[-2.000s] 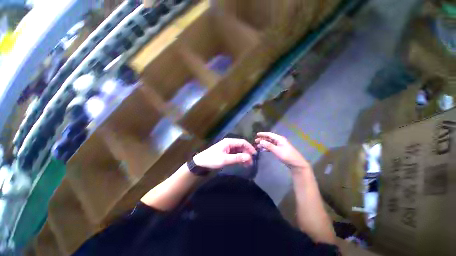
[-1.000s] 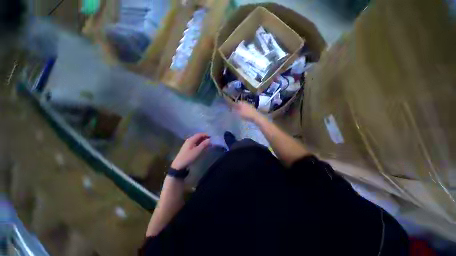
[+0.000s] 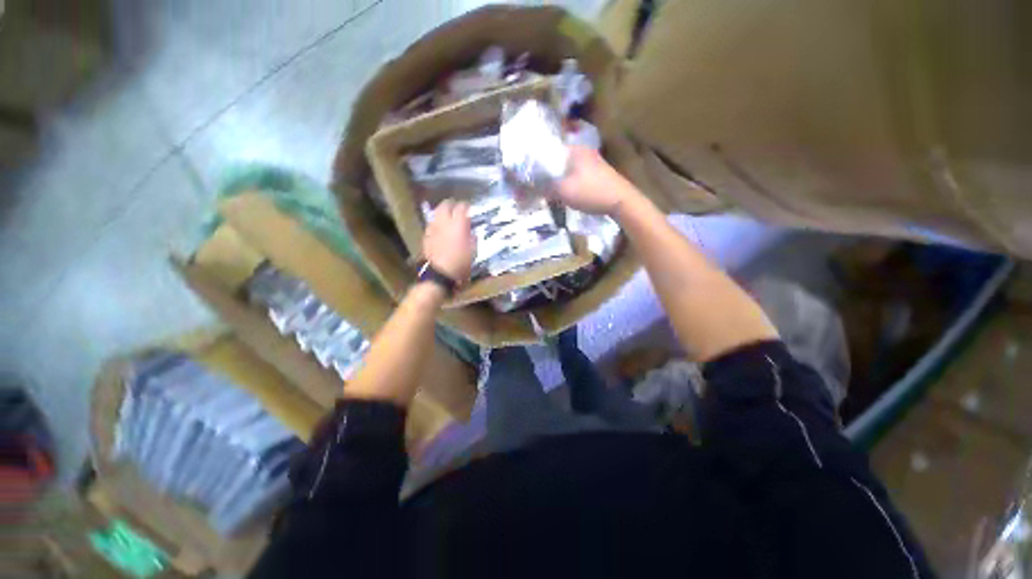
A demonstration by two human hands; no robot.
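Observation:
A small open carton (image 3: pixel 390 170) of silvery bags (image 3: pixel 512 240) sits inside a larger round-looking carton (image 3: pixel 360 119) that also holds loose bags around it. My right hand (image 3: pixel 588 181) is over the small carton's right side, shut on a shiny clear-and-white bag (image 3: pixel 532 141). My left hand (image 3: pixel 449 240) is at the small carton's near left side, over the bags. Its fingers are blurred, and I cannot tell whether they hold a bag.
At the left are a long open carton (image 3: pixel 243 221) with a row of silvery packs, a carton of grey-white flat packs (image 3: pixel 198 435) and a green bag (image 3: pixel 130 546). A big brown carton (image 3: pixel 792 91) stands at the upper right. A green-edged bench (image 3: pixel 922 368) is at the right.
The view has turned and the bag carton is now in front of me. Both hands have moved over the small carton, and my right hand has taken a bag.

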